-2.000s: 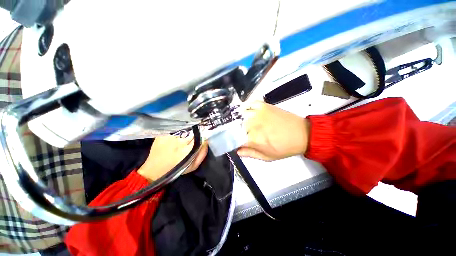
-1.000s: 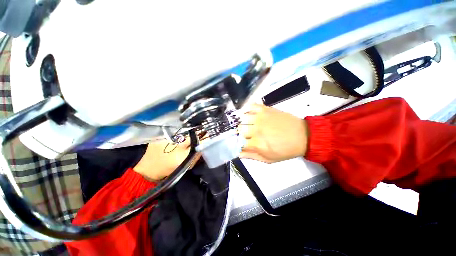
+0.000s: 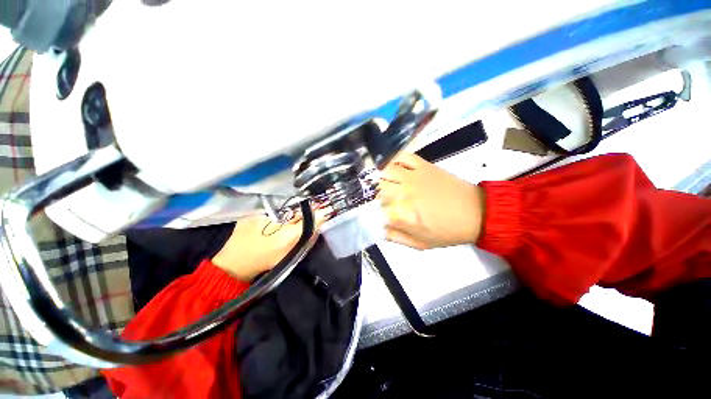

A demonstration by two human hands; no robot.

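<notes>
The white sewing machine head point(image 3: 257, 86) with a blue stripe fills the upper middle. Its shiny tension parts point(image 3: 335, 175) hide the needle area. My left hand point(image 3: 261, 243) lies on black lining point(image 3: 300, 319) left of the needle area, partly behind a curved metal bar; its fingertips are hidden. My right hand point(image 3: 427, 204) is just right of the needle area, fingers bent, fingertips partly hidden. What either hand grips cannot be seen. A narrow black zip tape point(image 3: 397, 292) runs from beside my right hand down over the table's front edge.
Plaid cloth point(image 3: 78, 273) hangs at the left. Behind my right hand lie a flat black rectangle point(image 3: 456, 142), a small brown card point(image 3: 522, 141), a looped black zipper strap point(image 3: 596, 117) and a black tool-like piece point(image 3: 639, 107). A grey ruler strip point(image 3: 468, 300) edges the table.
The camera view has shifted slightly, moving the machine head in the picture. Both hands stay beside the needle area, with my right hand only slightly shifted. The zip tape's hanging part looks nearly the same.
</notes>
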